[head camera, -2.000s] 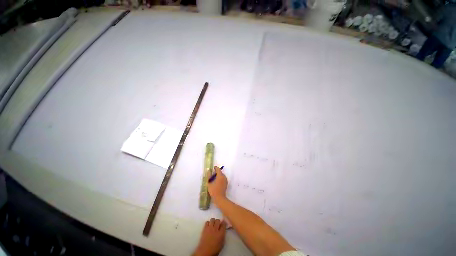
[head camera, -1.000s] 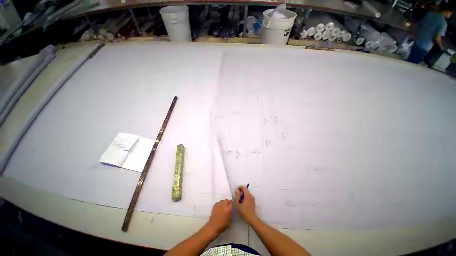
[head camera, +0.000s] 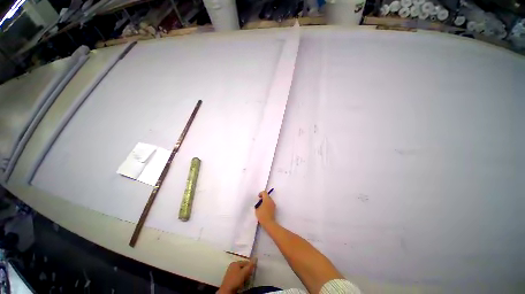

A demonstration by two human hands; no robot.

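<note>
A wide white marker paper (head camera: pixel 368 115) covers the table, with faint pen marks. A long narrow strip of it is folded over (head camera: pixel 270 126) and runs from the near edge to the far edge. My right hand (head camera: pixel 265 209) lies on the strip's right edge and holds a dark blue pen (head camera: pixel 258 203). My left hand (head camera: pixel 236 275) is at the table's near edge by the strip's near end, partly cut off by the picture's edge. A small greenish piece shows beside its fingers; whether the hand grips it is unclear.
A dark brown ruler (head camera: pixel 168 166) lies left of the strip, over folded white sheets (head camera: pixel 141 162). A yellow-green bar (head camera: pixel 189 189) lies between ruler and strip. Grey rails (head camera: pixel 80 106) cross the table at left. White buckets (head camera: pixel 221 12) and rolls (head camera: pixel 423 10) are beyond the far edge.
The paper's edge now shows as a long folded strip reaching the far side. My right hand has moved forward along it with the pen. My left hand has moved towards the near edge.
</note>
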